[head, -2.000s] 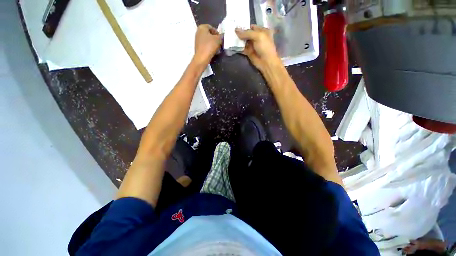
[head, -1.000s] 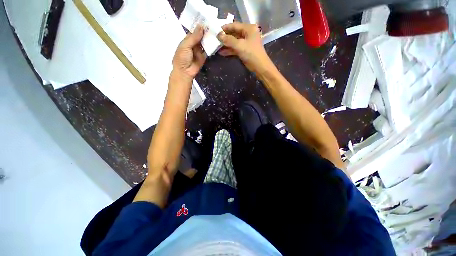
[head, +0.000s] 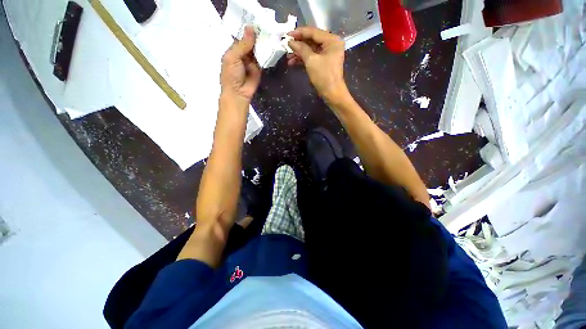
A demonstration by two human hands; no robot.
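Observation:
My left hand (head: 241, 69) grips a small stack of white cut pieces (head: 270, 46) by its left side, thumb on top, above the dark table. My right hand (head: 319, 58) pinches a ragged white bit at the stack's right edge between thumb and fingers. The red handle (head: 397, 27) of the cutting machine and its silver base plate (head: 347, 18) show at the top edge; the motor is mostly out of the picture.
The white fabric lay (head: 157, 128) is at the left, with a yellow-brown strip (head: 140, 56), a dark oblong weight (head: 67, 40) and another dark object (head: 141, 9). White offcuts (head: 421, 101) lie on the brown table (head: 385, 90). Long white strips (head: 507, 103) are heaped at right.
Both hands have moved left with the white stack, away from the base plate, and tilted it. The machine has shifted up out of the picture. The right hand now pinches the ragged edge.

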